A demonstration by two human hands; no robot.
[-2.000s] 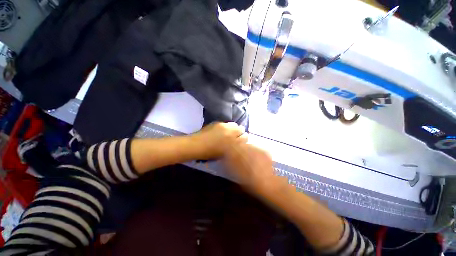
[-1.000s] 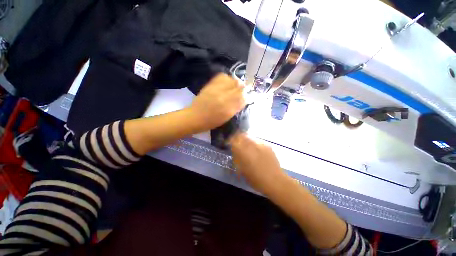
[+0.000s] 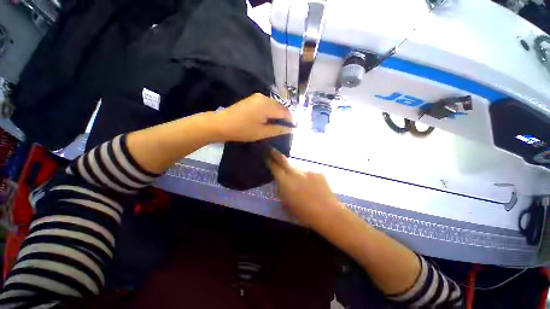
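A large black garment lies heaped left of the needle, with a small white label on it. Its narrow end lies in front of the needle area of the white sewing machine. My left hand grips the cloth close beside the presser foot, with a bit of black cloth between the fingers. My right hand holds the right edge of the narrow end at its fingertips. The needle and foot are mostly hidden by glare and my left hand.
Dark scissors loops lie on the white table behind the machine head. Black snips lie at the table's right end. A printed ruler edge runs along the near side. Red openwork crates stand at the left.
My hands first drew apart, the left rising toward the needle. The black end now spreads wider and flatter between them. The camera view has shifted, so the machine appears further left.
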